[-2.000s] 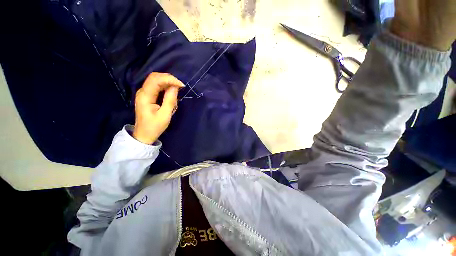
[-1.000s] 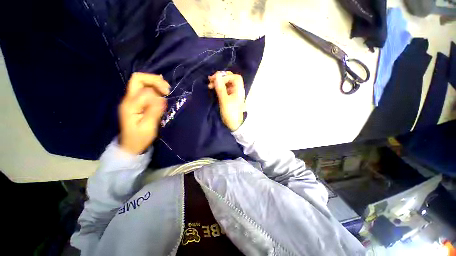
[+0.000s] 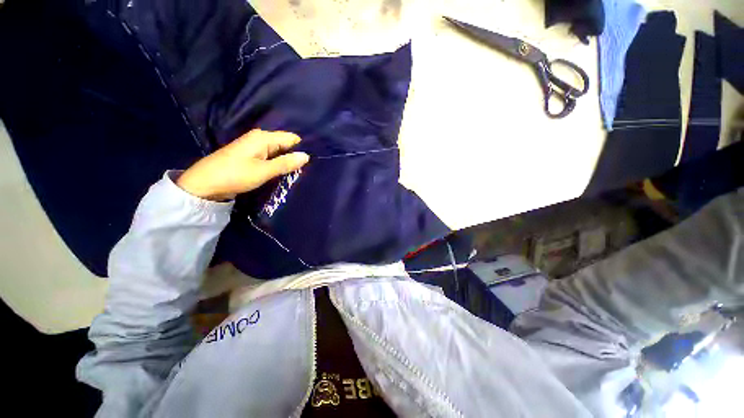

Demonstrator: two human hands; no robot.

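Note:
The dark navy garment [image 3: 351, 196] lies across the table in front of me. A small dark label with white script [image 3: 282, 193] sits on it. My left hand [image 3: 245, 165] is over the upper end of the label, thumb and fingertips gripping the cloth there and hiding that end. A thin pale thread [image 3: 355, 153] runs nearly straight from these fingertips to the right. My right hand is out of the picture; only its grey sleeve [image 3: 653, 282] shows, reaching the right edge. No needle can be made out.
Black-handled shears [image 3: 538, 61] lie on the cream table [image 3: 481, 147] at upper right. Beyond them are light blue cloth [image 3: 616, 57] and dark cut pieces [image 3: 648, 82], with a pale line across them. Cluttered boxes [image 3: 510, 282] show below the table edge.
My right hand came down to the cloth, then went out to the right. My left hand, blurred above the cloth a second ago, now rests beside the label. The loose thread is now straight.

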